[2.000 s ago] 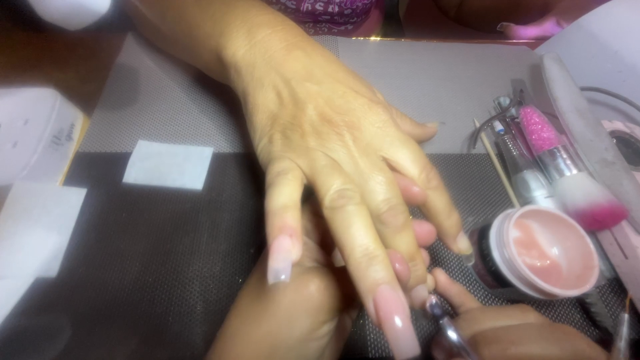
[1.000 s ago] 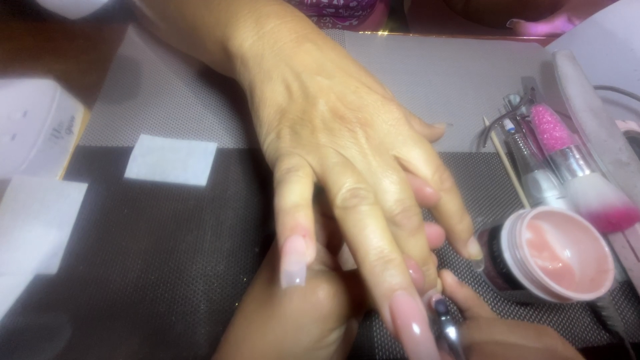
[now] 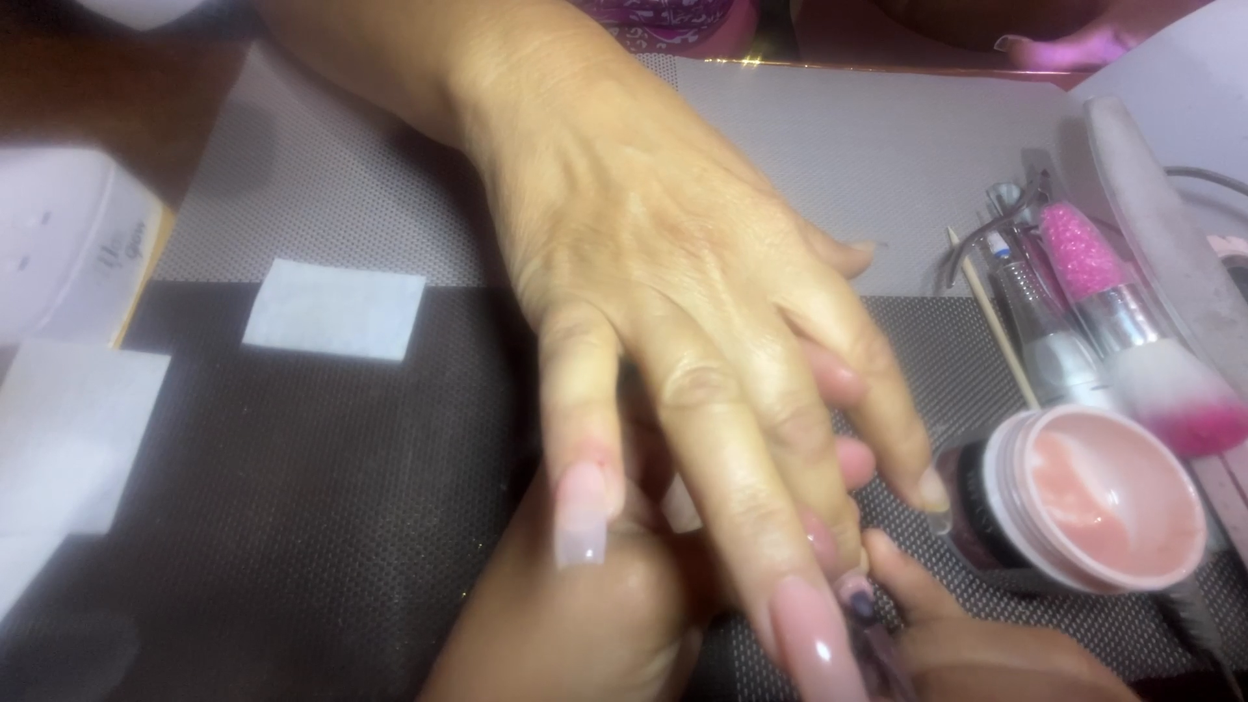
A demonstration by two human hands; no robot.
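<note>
Another person's hand (image 3: 663, 244) reaches in from the top, palm down, with long pale pink nails. Beneath it, my left hand (image 3: 595, 595) holds its fingers from below; my fingertips show between them. At the bottom right, my right hand (image 3: 994, 643) grips a slim dark metallic tool (image 3: 877, 634), blurred, whose tip meets the nail of one of the other person's middle fingers. An open jar of pink gel (image 3: 1082, 507) stands just right of that hand, close to one fingertip.
White lint-free wipes (image 3: 333, 310) lie on the dark mat (image 3: 322, 458) at left, beside a white device (image 3: 68, 244). At right are a thin wooden stick (image 3: 994, 322), a pink-handled brush (image 3: 1121, 322), metal tools and a long pale strip-shaped object (image 3: 1160, 214).
The tool in my right hand looks turned, its lower part now nearer the long nail. My left hand keeps its hold under the other person's fingers.
</note>
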